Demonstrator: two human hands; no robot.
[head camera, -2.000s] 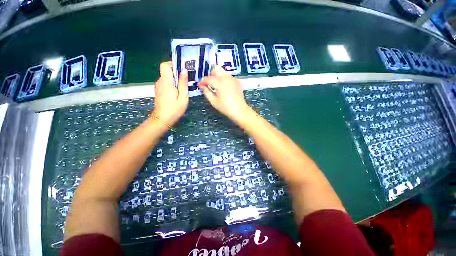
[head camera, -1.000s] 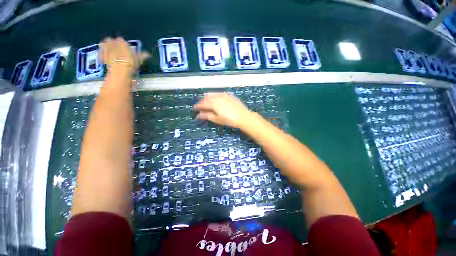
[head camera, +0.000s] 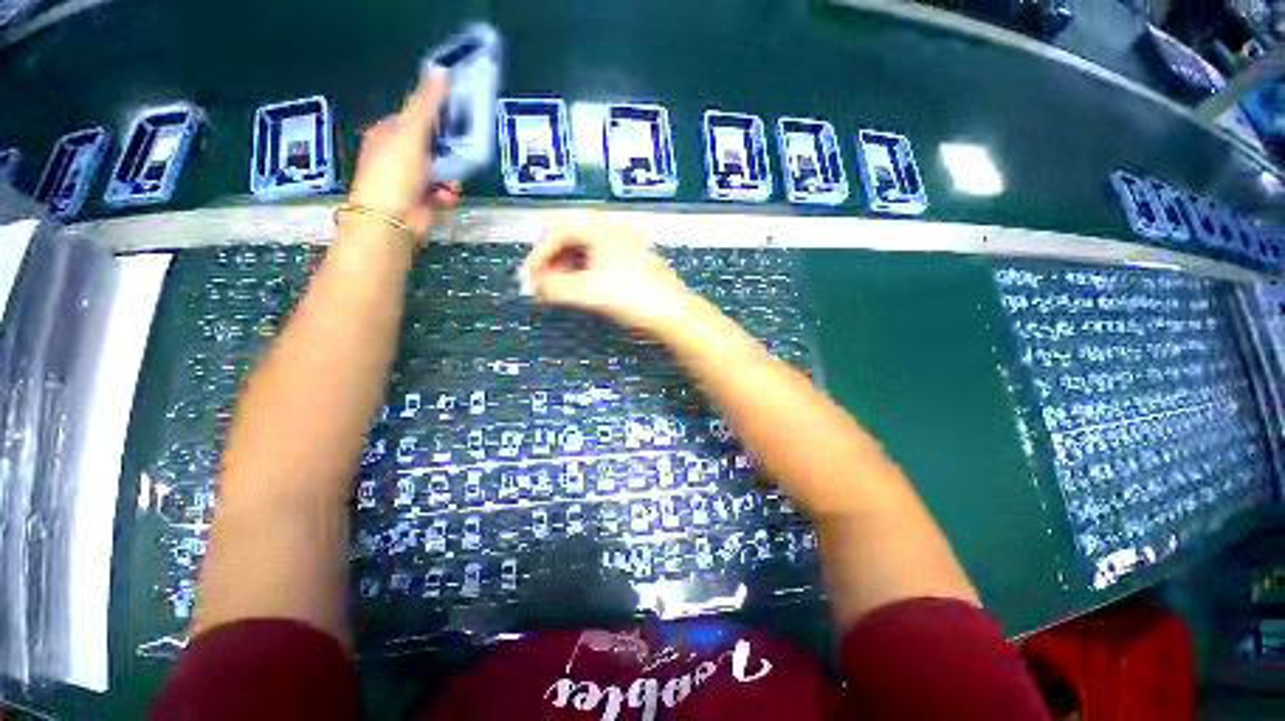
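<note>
My left hand (head camera: 402, 152) holds a device housing (head camera: 465, 106), tilted and slightly blurred, above the belt. My right hand (head camera: 606, 268) is over the upper part of the blister tray (head camera: 465, 486), its fingertips pinched on a small whitish component (head camera: 529, 275), blurred. The tray lies in front of me, its lower rows holding many small parts. A row of housings lies on the green conveyor belt (head camera: 677, 57), among them one (head camera: 536, 147) just right of the held housing.
A whitish rail (head camera: 846, 231) runs between belt and bench. A second, fuller blister tray (head camera: 1149, 409) lies at right. Ribbed clear plastic (head camera: 35, 423) and a white sheet (head camera: 113, 465) are at far left. More housings (head camera: 1198, 218) sit far right. A red object (head camera: 1120, 662) is at lower right.
My left hand has taken hold of a housing and moved right, lifting it off the belt. My right hand has shifted slightly left and up, with a component now between its fingers.
</note>
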